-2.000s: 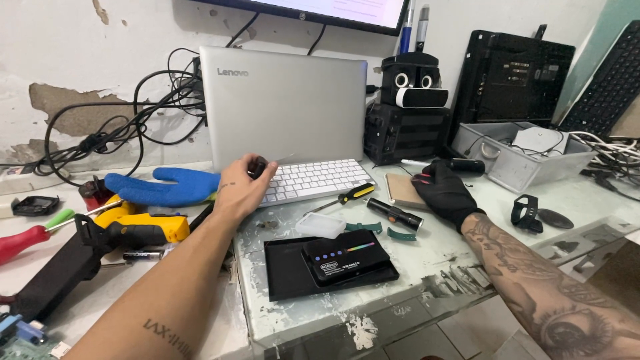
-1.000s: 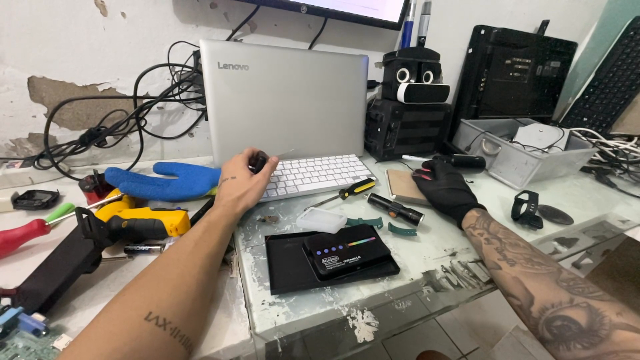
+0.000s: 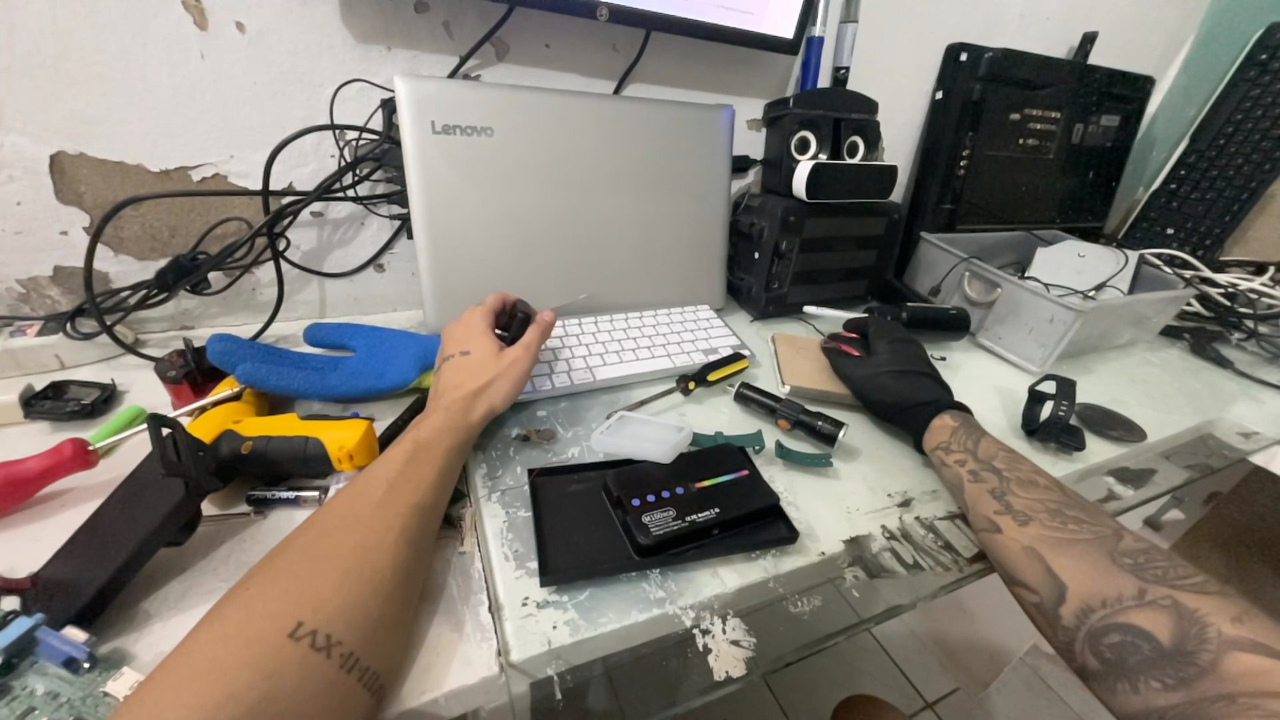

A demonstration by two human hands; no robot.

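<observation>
My bare left hand is closed around a small dark object at the left end of a white keyboard; a thin pale tip sticks out beyond the fingers. My right hand, in a black glove, rests over the right edge of a tan notebook. Red shows at its fingers, and whether it grips anything is hidden. Between the hands lie a yellow-and-black screwdriver, a black flashlight, green strap pieces and a clear plastic case. Nearer, a black device sits on a black tray.
A silver laptop lid stands behind the keyboard. Left are a blue glove, a yellow-and-black tool, a red-handled screwdriver and tangled cables. Right are a grey bin, a black smartwatch and a black microphone-like cylinder.
</observation>
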